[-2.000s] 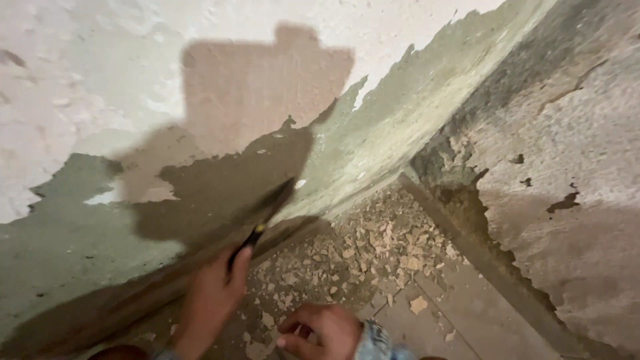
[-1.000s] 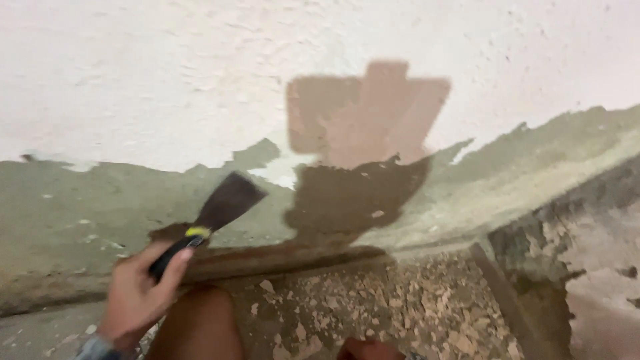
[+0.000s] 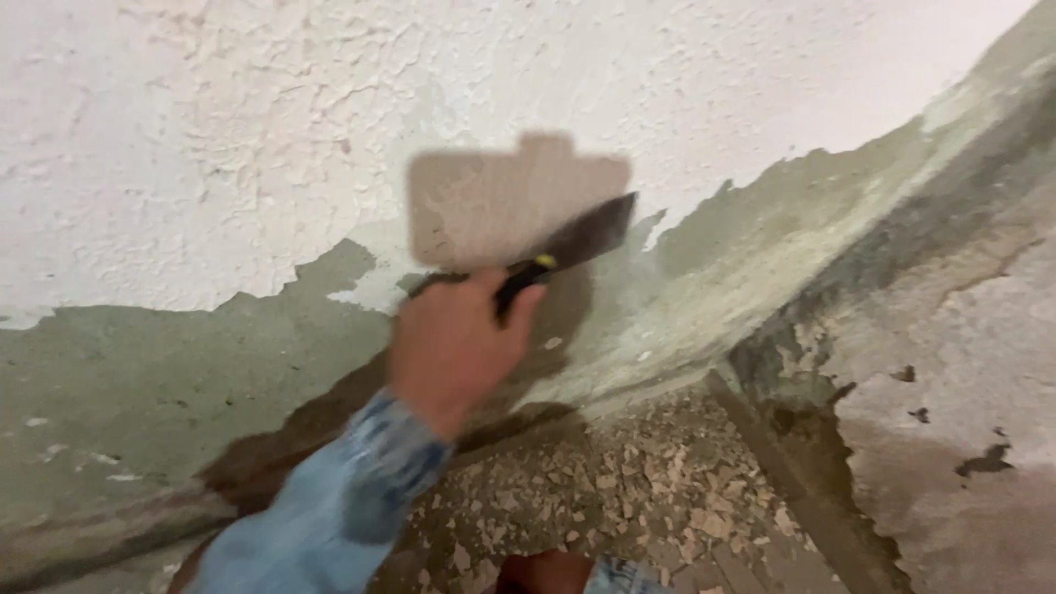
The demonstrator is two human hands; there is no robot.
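Note:
My left hand (image 3: pixel 462 351), in a light blue denim sleeve, grips the black handle of a putty knife (image 3: pixel 590 231) with a yellow mark near its collar. The blade points up and right, close to the wall; whether it touches is unclear. White textured paint (image 3: pixel 206 148) covers the upper wall, with a ragged lower edge above bare grey-green plaster (image 3: pixel 190 388). At the bottom edge my right hand (image 3: pixel 544 572) shows only in part and in shade; what its fingers do is hidden.
Many paint flakes (image 3: pixel 652 487) lie on the floor along the wall's foot. A second wall (image 3: pixel 965 371), with peeling patches, meets the first at a corner on the right. A dark shadow falls across the wall around the knife.
Compared with one second ago, my left hand and the putty knife have moved up and to the right on the wall, from the grey-green band to the edge of the white paint. The view has shifted.

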